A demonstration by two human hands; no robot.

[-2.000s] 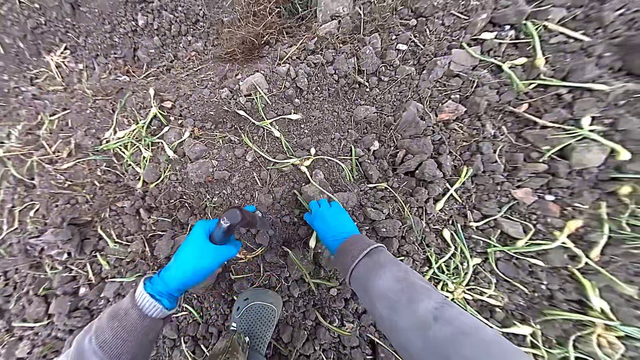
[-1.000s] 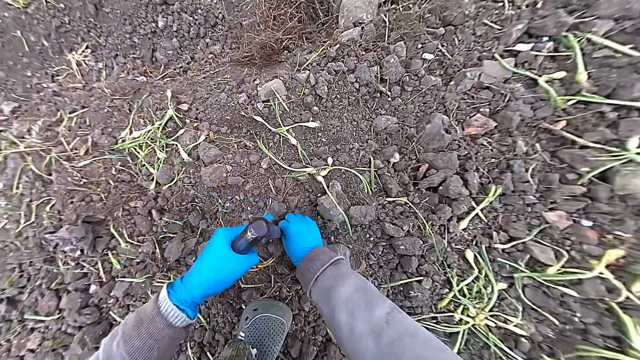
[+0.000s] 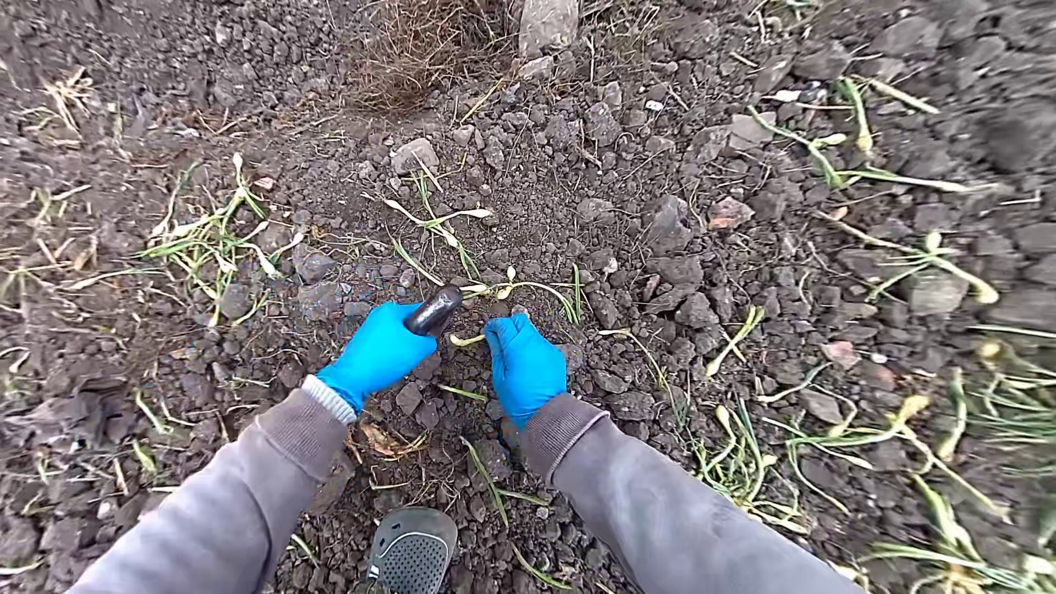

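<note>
My left hand [image 3: 378,353], in a blue glove, is closed around the dark handle of a hand tool [image 3: 435,311]; the tool's working end cannot be made out. Just to the right, my right hand [image 3: 526,368], also gloved in blue, pinches a small pale bulb plant [image 3: 467,340] by its stem, with the bulb end pointing left toward the tool. Directly above both hands, more uprooted bulb plants [image 3: 503,289] with green leaves lie on the soil. Another small group [image 3: 439,223] lies farther up.
Cloddy brown soil surrounds the hands. A pile of bulb plants [image 3: 216,235] lies at left, and several more [image 3: 932,260] are scattered at right. Dry brown roots [image 3: 417,49] and a large stone [image 3: 549,25] sit at the top. A grey perforated clog [image 3: 412,551] shows at the bottom.
My left hand has moved up toward the plants lying above it, with the tool handle still in it. A pale bulb now shows at my right fingertips.
</note>
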